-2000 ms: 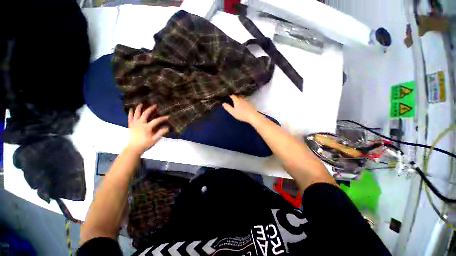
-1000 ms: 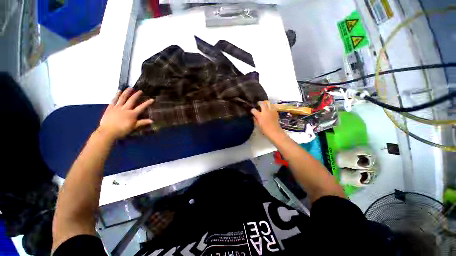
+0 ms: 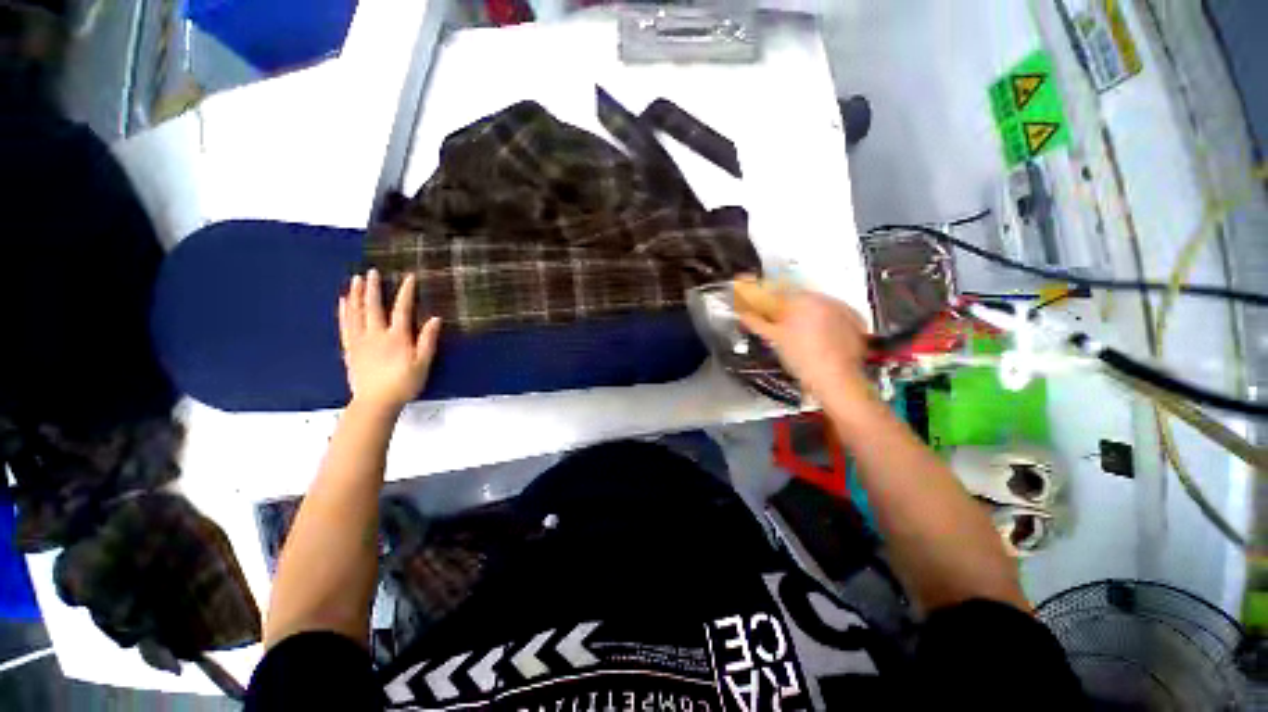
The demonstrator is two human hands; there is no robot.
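The plaid garment piece (image 3: 556,285) lies on the navy pressing board (image 3: 264,313), its lower edge straight along the board and the rest bunched on the white table beyond. My left hand (image 3: 387,341) lies with fingers spread at the piece's lower left edge, partly on the board. My right hand (image 3: 807,334) grips the tan handle of the steam iron (image 3: 720,323), whose silver front is at the right end of the piece and board. Whether the soleplate touches the cloth is hard to tell. A dark narrow band (image 3: 691,136) lies at the piece's upper right.
The iron rest (image 3: 911,271) is at the table's right edge. A black cable (image 3: 1099,271) and a hose run right. A metal clamp (image 3: 688,35) is at the far edge. Dark garments (image 3: 70,278) hang at left, above a crumpled plaid heap (image 3: 153,570). Shoes (image 3: 1022,480) and a fan (image 3: 1140,626) are lower right.
My right hand has left the cloth and taken hold of the iron, now off its rest. The garment's lower edge lies flatter and straighter. My left hand has shifted to just below that edge.
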